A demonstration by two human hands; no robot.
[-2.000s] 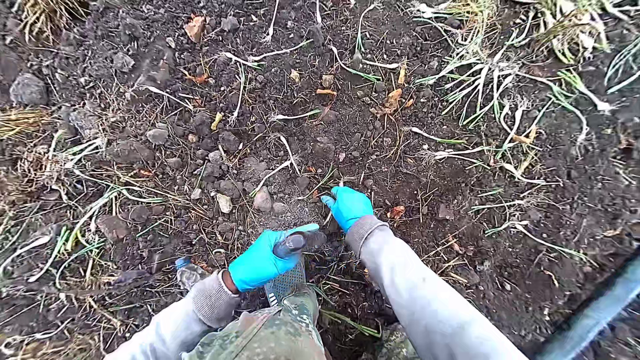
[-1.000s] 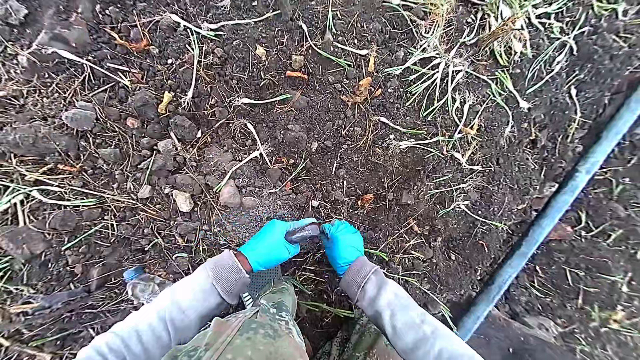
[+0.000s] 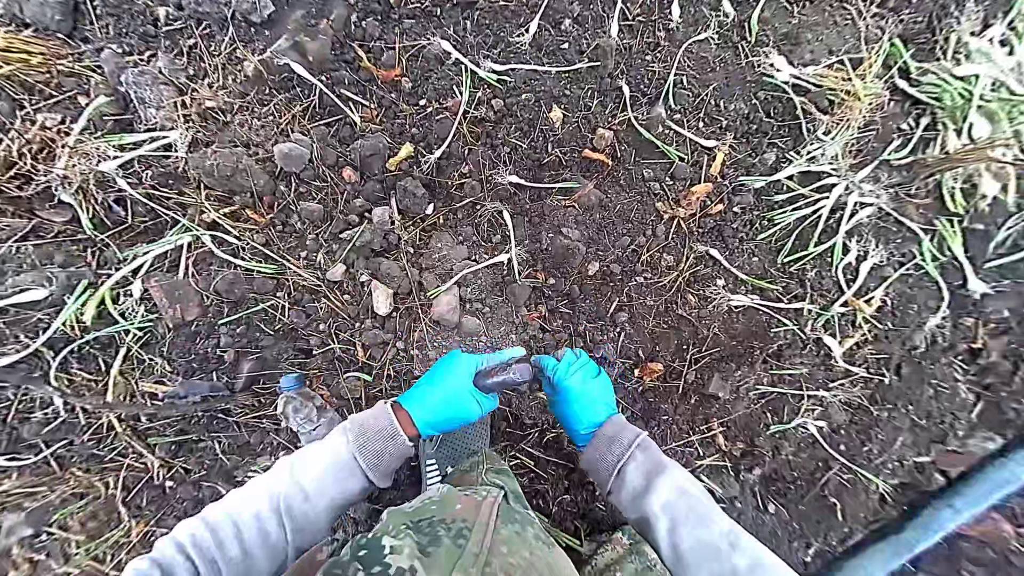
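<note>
My left hand (image 3: 454, 396), in a blue glove, is closed around a dark, rounded, smooth object (image 3: 504, 374) whose kind I cannot tell. My right hand (image 3: 578, 394), gloved in the same blue, has its fingertips at the right end of that object; whether they pinch something small there is hidden. Both hands are low over dark, stony soil (image 3: 640, 304), just in front of my shoe and camouflage trousers. Beyond them, pale young onion-like plants with roots lie on the soil, among them one plant (image 3: 512, 242) and another (image 3: 470, 274).
A clear plastic bottle (image 3: 308, 412) with a blue cap lies left of my left sleeve. Heaps of onion-like plants (image 3: 840, 200) lie at the right, more at the left. A grey pole (image 3: 944, 512) crosses the lower right corner. Stones (image 3: 291, 157) and clods dot the soil.
My right hand was lower and apart from the dark object two seconds ago, down near the soil; now it is at the object's end. The view has shifted.
</note>
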